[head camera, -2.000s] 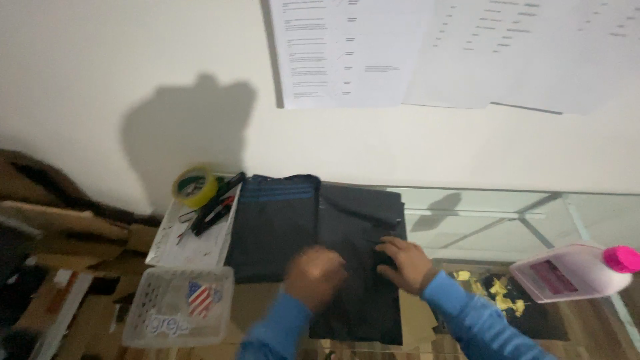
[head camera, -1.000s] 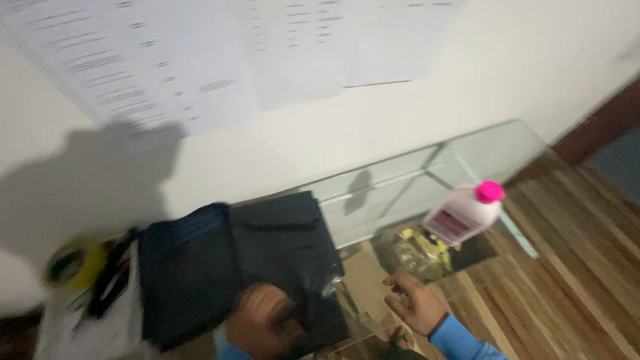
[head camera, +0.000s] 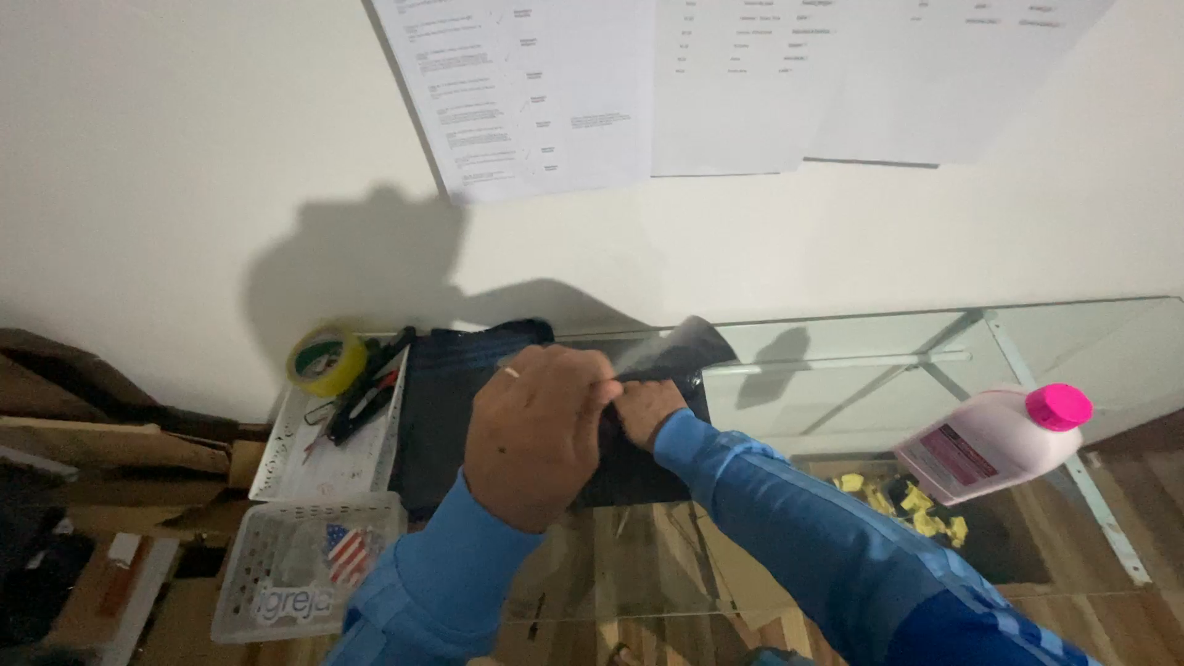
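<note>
On the glass table lies a dark folded fabric item (head camera: 430, 444), with a black plastic sheet or bag (head camera: 638, 476) at its right. My left hand (head camera: 536, 430) is raised over the two, its fingers bent and pinched together near a lifted, blurred flap (head camera: 689, 344) of the black plastic. Whether it grips the flap cannot be told. Just right of it, my right hand (head camera: 650, 407) rests on the black plastic with its fingers bent; its fingertips are partly hidden.
At left, a white tray (head camera: 264, 472) holds a roll of yellow tape (head camera: 326, 359) and pliers (head camera: 375, 402); a clear plastic basket (head camera: 227, 592) sits nearer. Right stands a pink-capped bottle (head camera: 994, 444). Yellow scraps (head camera: 916, 509) show beyond it. Printed sheets (head camera: 555, 102) hang on the wall.
The black plastic lay flat in the earlier frames; now a flap of it stands up. My right hand has moved left onto the plastic from beside it. The view has swung right and back.
</note>
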